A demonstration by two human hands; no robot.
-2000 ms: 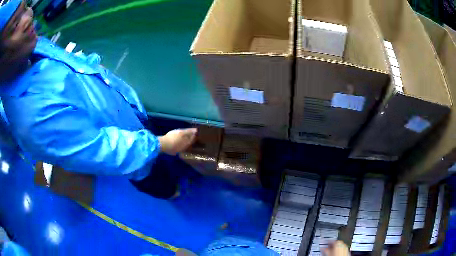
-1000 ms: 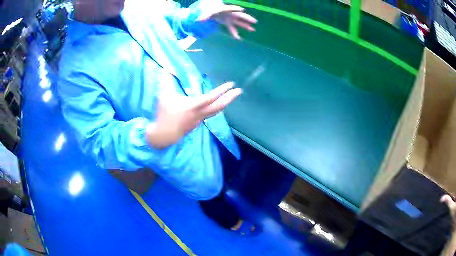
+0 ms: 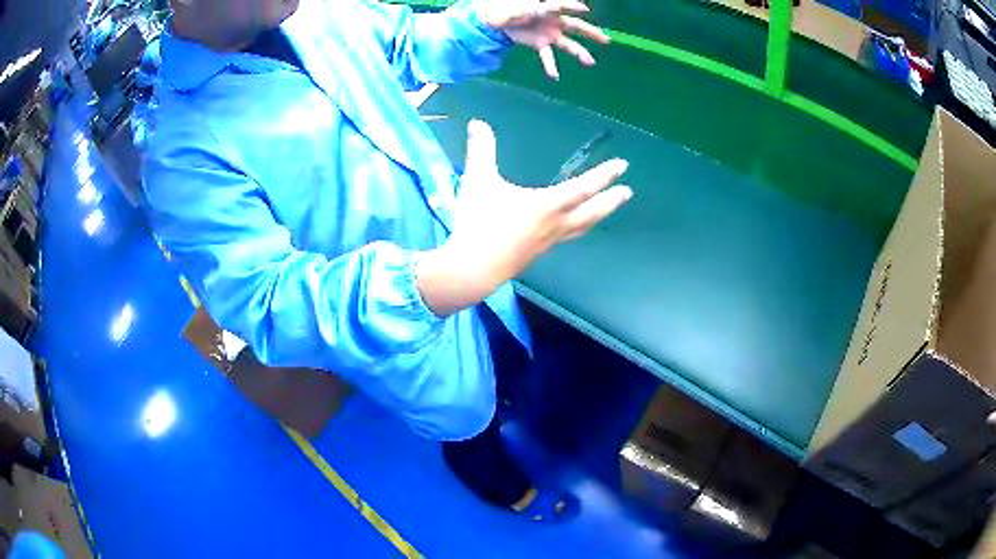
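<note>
A tall open brown shipping carton (image 3: 874, 349) stands at the right end of the green-topped bench (image 3: 677, 273), cut off by the picture's edge. A small white label (image 3: 920, 440) is on its near face. A skin-coloured sliver, maybe my right hand (image 3: 992, 419), shows at the far right edge by this face; its fingers cannot be made out. My left hand is not in view. A small blue patch at the bottom left corner may be a sleeve.
A coworker in a light blue smock (image 3: 317, 207) stands close in front, both hands raised with fingers spread, beside the bench. Brown cartons (image 3: 677, 448) lie under the bench. A green guard rail (image 3: 778, 49) crosses behind. An open brown box (image 3: 279, 382) is on the blue floor.
The view has swung left, away from the row of cartons and filled boxes. The coworker's hands have risen and spread. The hand at the right edge has mostly left the picture.
</note>
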